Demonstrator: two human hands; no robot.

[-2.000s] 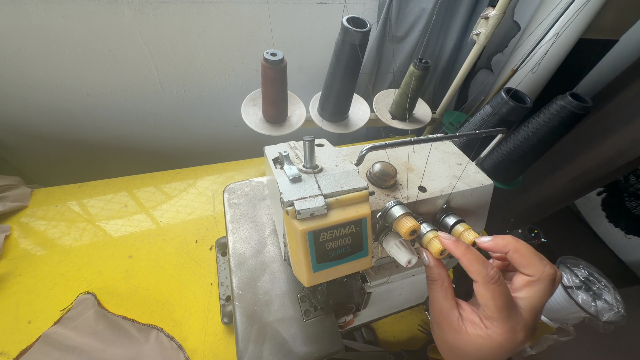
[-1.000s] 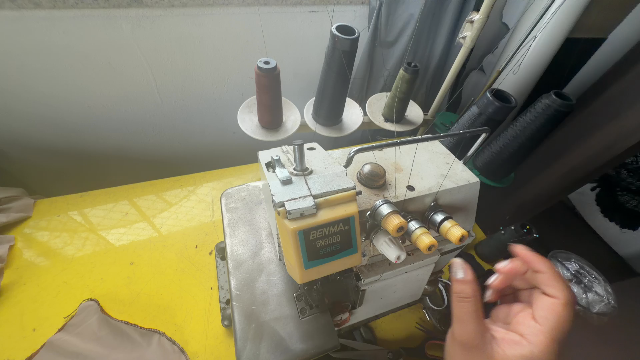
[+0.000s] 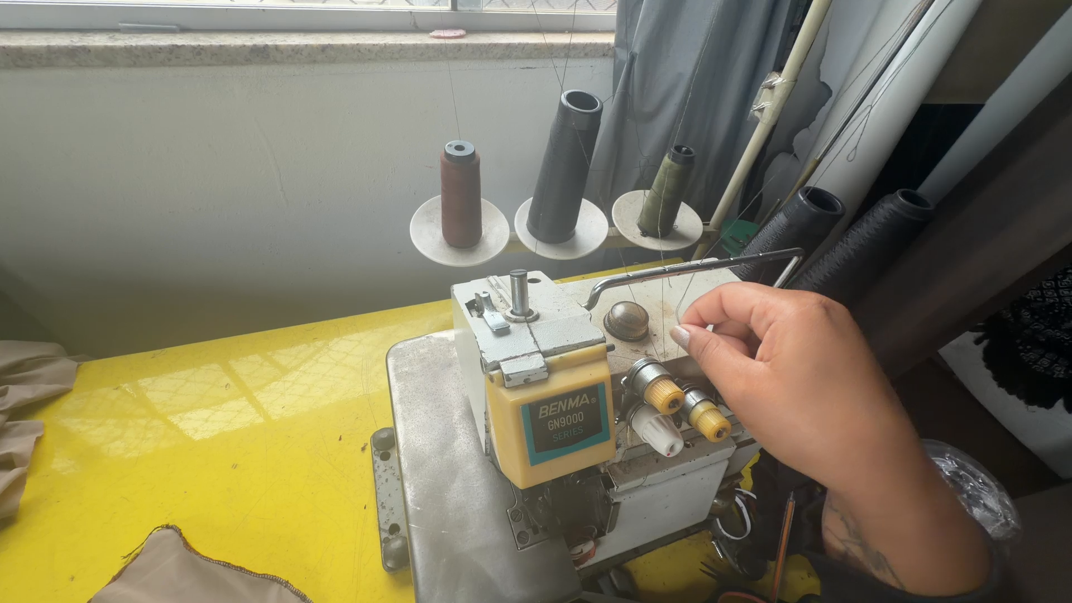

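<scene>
My right hand (image 3: 779, 360) is above the right part of a Benma overlock sewing machine (image 3: 502, 335), thumb and forefinger pinched on a thin thread (image 3: 682, 297) just below the bent metal thread guide bar (image 3: 695, 266). Under the hand are yellow tension knobs (image 3: 665, 394) and a white one (image 3: 657, 430); the hand hides part of that row. Behind the machine, a brown thread spool (image 3: 461, 197), a dark cone (image 3: 567, 167) and a green spool (image 3: 667, 193) stand on white discs. My left hand is out of view.
The machine sits on a yellow table (image 3: 251, 419). Beige fabric with an overlocked edge (image 3: 193, 569) lies at the lower left, more fabric (image 3: 29, 377) at the far left. Black thread cones (image 3: 796, 230) and a slanting pole (image 3: 766, 117) stand behind at the right, near a grey curtain (image 3: 695, 75).
My right hand left the tension knobs, drew back to the right with fingers apart, then moved up to the threads by the guide bar and pinched one.
</scene>
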